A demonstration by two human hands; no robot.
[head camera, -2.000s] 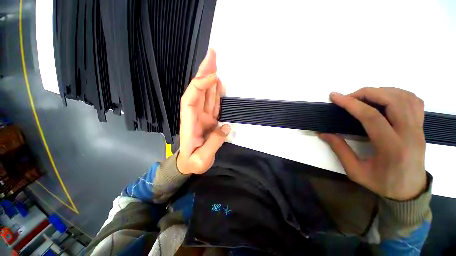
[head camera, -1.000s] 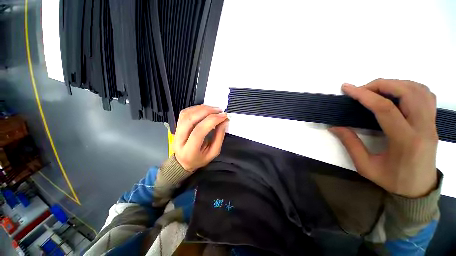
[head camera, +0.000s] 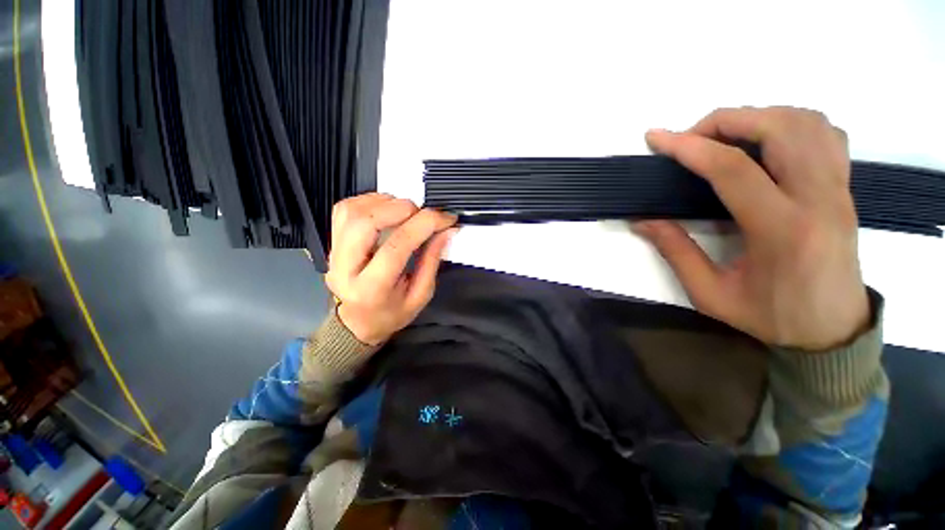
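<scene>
A bundle of black strips (head camera: 539, 186) lies crosswise on the white table, its strips side by side with fine parallel lines. My right hand (head camera: 772, 217) spans the bundle right of its middle, fingers on the far edge and thumb on the near edge. My left hand (head camera: 385, 259) is at the bundle's left end, thumb and forefinger pinched on the near corner, at the end of the nearest strip. That strip shows slightly apart from the others near the fingertips. The right end of the bundle reaches past my right hand towards the picture's edge.
A large pile of black strips (head camera: 223, 114) lies on the table at the left, ends hanging over the near edge. The white table top (head camera: 580, 72) extends beyond the bundle. A dark apron is against the near edge. Coloured bins (head camera: 62, 481) stand on the grey floor at lower left.
My left hand has gone from open at the bundle's end to pinching its near corner. The nearest strip now shows slightly apart. The view has shifted, and my right hand still spans the bundle.
</scene>
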